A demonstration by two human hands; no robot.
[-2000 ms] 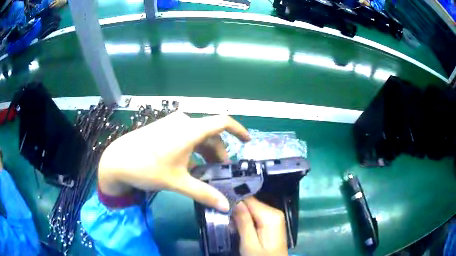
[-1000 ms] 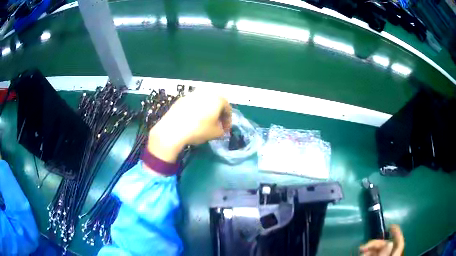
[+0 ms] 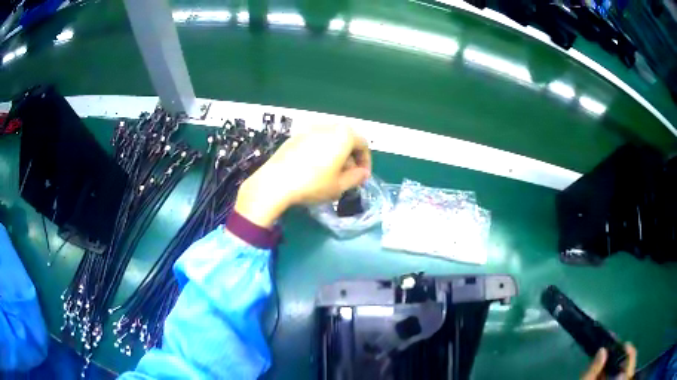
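Observation:
The black plastic housing (image 3: pixel 371 292) lies on the green bench in front of me, its greyish rim facing away and its near end cut off by the picture's lower edge. My left hand (image 3: pixel 308 171) is over the round clear bag of small black parts (image 3: pixel 356 211), fingers bent together; whether a part is between the fingertips cannot be told. My right hand (image 3: pixel 615 362), partly cut off at the lower right, holds the rear of the black electric screwdriver (image 3: pixel 583 323), which points up and left.
A flat clear bag with silvery-white contents (image 3: pixel 436 225) lies behind the housing. Two cable bundles (image 3: pixel 200 223) fan out at left. Black housings stand at the left (image 3: pixel 67 171) and right (image 3: pixel 620 208). A white rail (image 3: pixel 445 152) with a post runs behind. A blue sleeve (image 3: pixel 18 304) shows at far left.
Both hands left the housing. My left hand moved to the round bag and shifted slightly right there. My right hand took hold of the screwdriver, which has tilted leftward.

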